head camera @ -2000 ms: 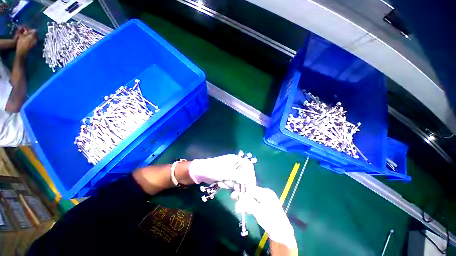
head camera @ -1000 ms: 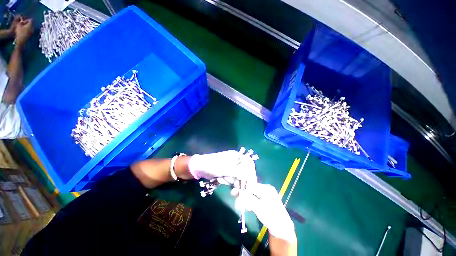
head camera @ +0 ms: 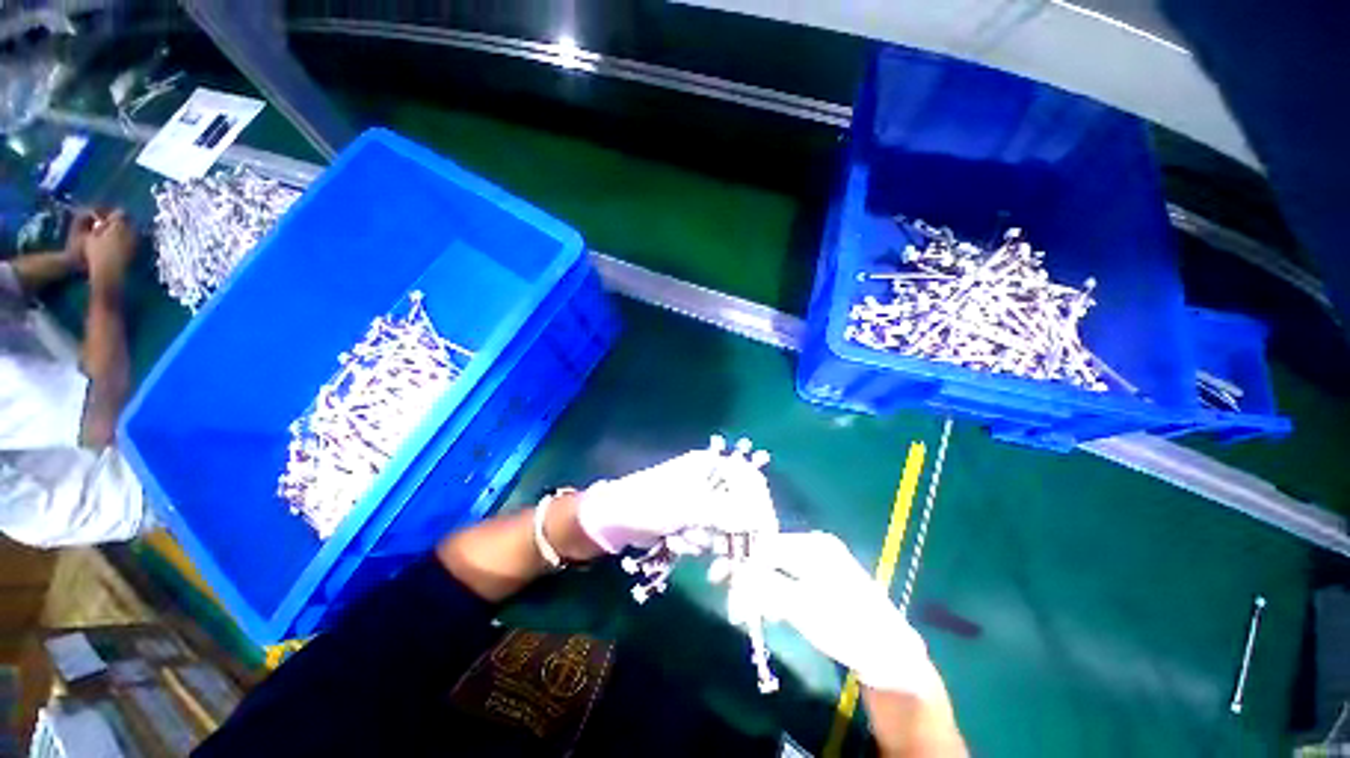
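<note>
My left hand (head camera: pixel 678 504), in a white glove with a pinkish cuff, is closed around a bunch of thin silver-white rod parts (head camera: pixel 649 567); their knobbed ends stick out above and below it. My right hand (head camera: pixel 829 592), also white-gloved, touches the left one and holds a rod (head camera: pixel 763 652) that points down. The glare on the gloves hides the fingertips. A large blue bin (head camera: pixel 548 319) at the left holds a heap of rods (head camera: pixel 370 422). A darker blue bin (head camera: pixel 948 397) at the right holds another heap (head camera: pixel 985 311).
A small blue tray (head camera: pixel 1251 388) with a few rods adjoins the right bin. A lone rod (head camera: pixel 1248 655) lies on the green bench (head camera: pixel 1066 592) at far right. Another person's hands (head camera: pixel 101 245) are near a rod heap (head camera: pixel 215 230) and white sheet (head camera: pixel 200 133). A metal rail (head camera: pixel 711 304) crosses behind.
The camera view has shifted, so the bench, bins and lone rod appear turned and displaced. Both hands stay together, still holding the bunch and the downward rod. More of the neighbour's sleeves shows.
</note>
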